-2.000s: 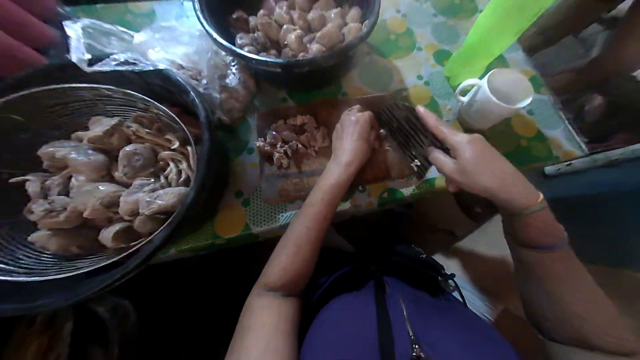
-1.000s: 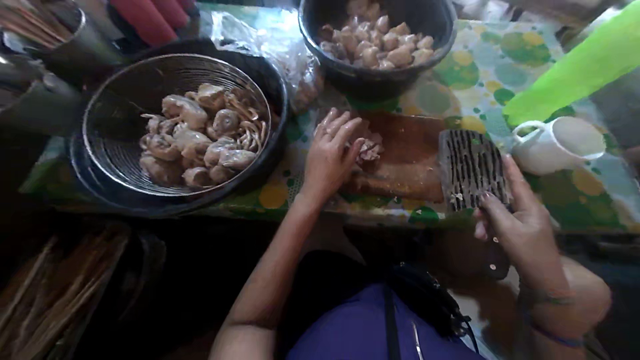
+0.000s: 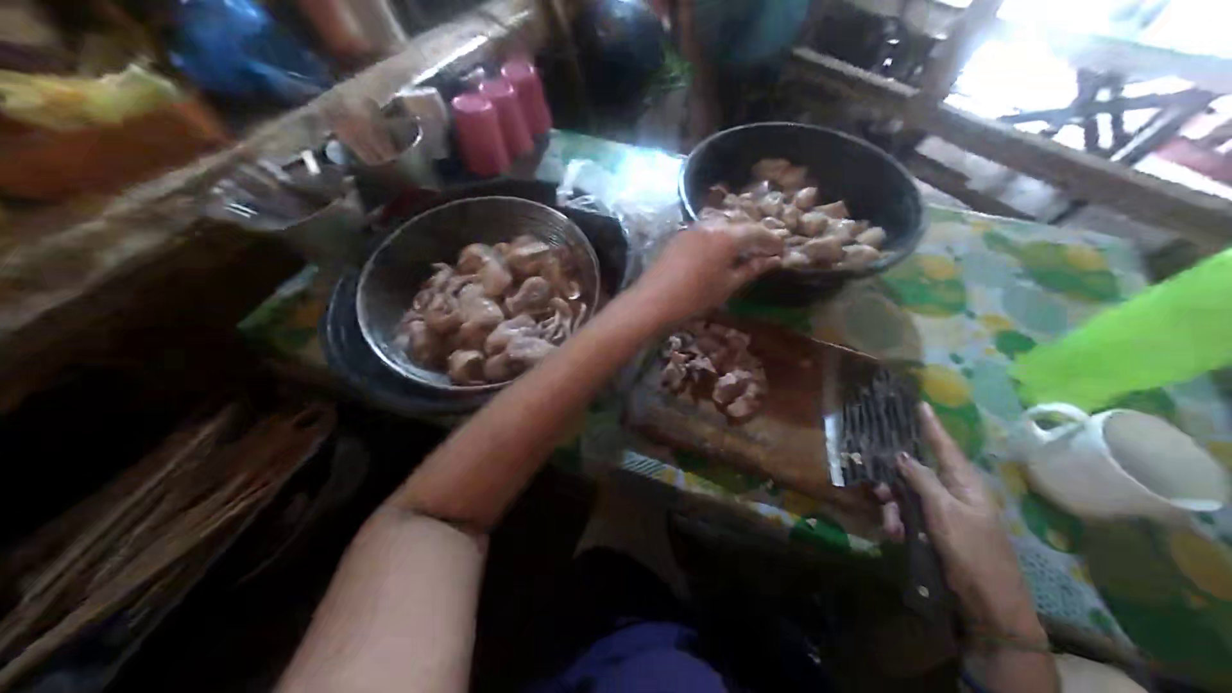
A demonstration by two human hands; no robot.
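My left hand [image 3: 717, 265] reaches over the near left rim of a dark basin [image 3: 804, 140] of pale meat pieces [image 3: 818, 221]; whether its fingers hold a piece cannot be told. My right hand [image 3: 962, 520] grips a wide-bladed cleaver [image 3: 871, 423] with a dark riveted handle, its blade over the right end of a wooden cutting board [image 3: 789, 438]. Chopped meat [image 3: 717, 371] lies in a heap on the board's left part. A wire-mesh strainer [image 3: 577, 337] of whole meat pieces [image 3: 491, 308] sits in a black basin at the left.
A white mug [image 3: 1116, 462] lies on its side at the right, beside a bright green object [image 3: 1136, 337]. Pink cups [image 3: 500, 111] and utensil containers [image 3: 289, 207] stand behind the strainer. A clear plastic bag [image 3: 626, 207] lies between the basins. Split wood [image 3: 164, 539] is at lower left.
My left hand has moved from the chopped meat on the board to the far basin. The right hand still holds the cleaver at the board's right end. The view has shifted.
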